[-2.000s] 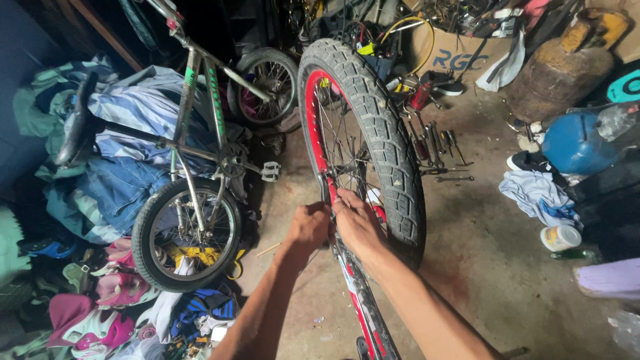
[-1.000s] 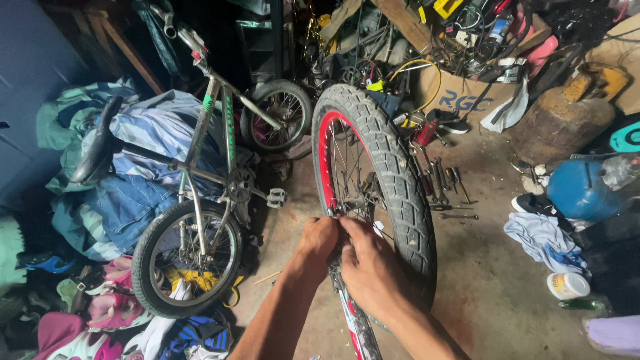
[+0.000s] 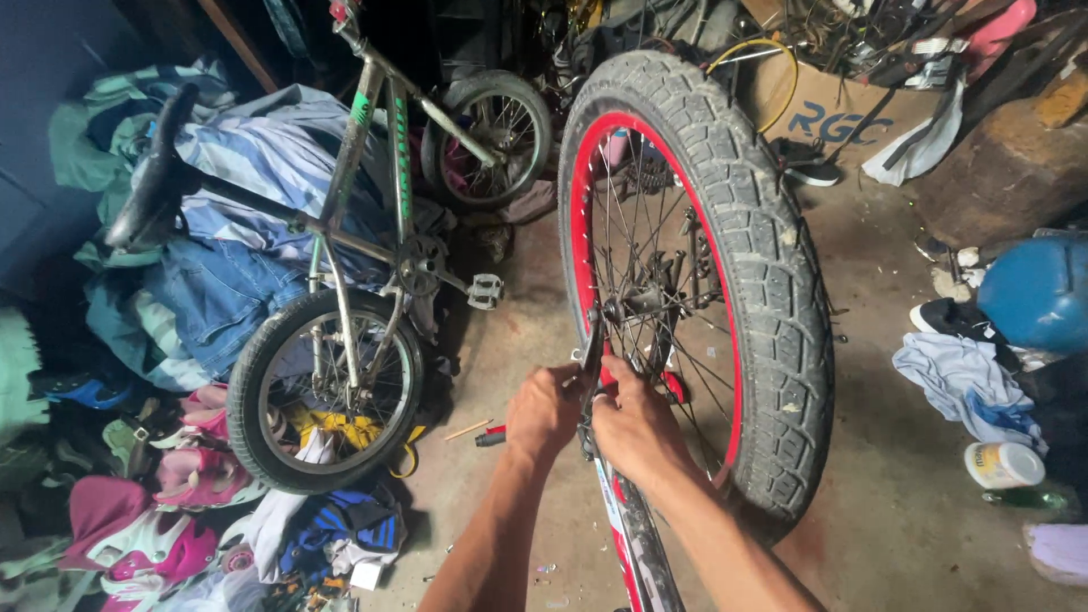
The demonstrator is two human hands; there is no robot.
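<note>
A bicycle wheel with a red rim (image 3: pixel 581 225) and a knobby tire (image 3: pixel 756 238) stands before me, joined to a red, white and black frame (image 3: pixel 629 527). My left hand (image 3: pixel 541 410) has its fingers closed around a dark metal tool, apparently a wrench (image 3: pixel 593 340), whose upper end is beside the wheel's hub (image 3: pixel 637 302). Just to the right, my right hand (image 3: pixel 639 421) touches the red frame end below the hub, index finger and thumb forward; whether it grips the part cannot be told.
A small bicycle (image 3: pixel 348 204) stands at left against piled clothes (image 3: pixel 229 280). Shoes and roller skates (image 3: pixel 183 510) lie lower left. At right are a blue round container (image 3: pixel 1037 293), a cloth (image 3: pixel 960 382) and a plastic tub (image 3: pixel 1005 466). A cardboard box (image 3: pixel 824 119) sits behind.
The hands have shifted a little apart at the hub, and the dark tool now shows plainly at my left hand. The view has moved closer to the wheel.
</note>
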